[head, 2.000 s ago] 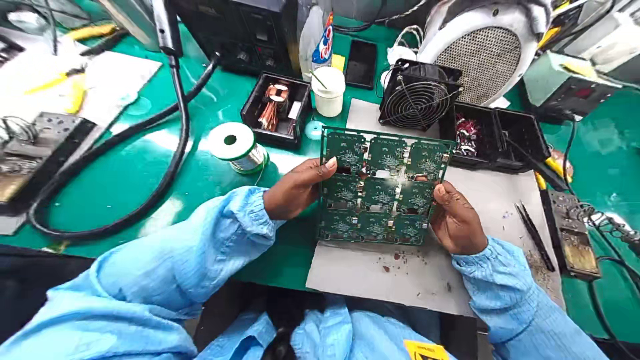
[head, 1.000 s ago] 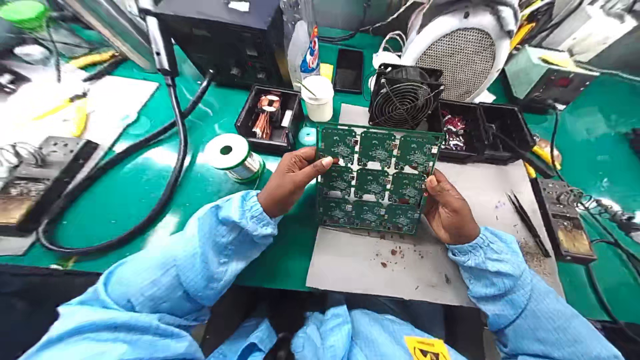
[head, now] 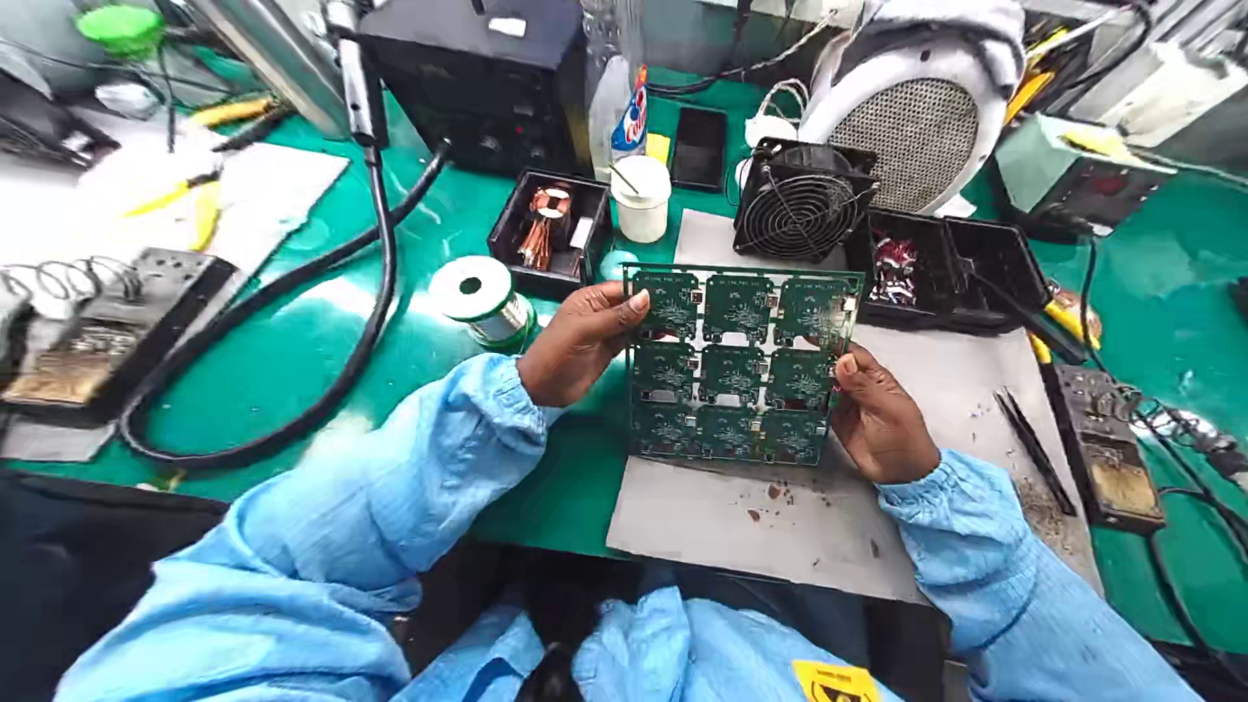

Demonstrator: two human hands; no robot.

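Observation:
A green panel of printed circuit boards point(head: 736, 375), nine boards in a frame, is held up over a grey sheet point(head: 721, 507) on the bench. My left hand point(head: 583, 341) grips its left edge, thumb on the face. At the right edge, my right hand point(head: 882, 419) holds it with the thumb in front and the other fingers partly hidden. Left of the panel stands a solder wire spool point(head: 485, 302). Behind it are a black bin with copper coils point(head: 549, 229) and a white pot point(head: 642, 200). Black tweezers point(head: 1035, 453) lie right of my right hand.
A small black fan point(head: 804, 200) stands behind the panel, beside a black divided bin point(head: 951, 268). Soldering iron stands sit at right point(head: 1111, 448) and left point(head: 117, 336). A thick black hose point(head: 385, 253) loops across the left of the green mat. Brown debris lies on the grey sheet.
The panel stays in both hands throughout; its tilt has shifted slightly. Nothing has been let go or picked up.

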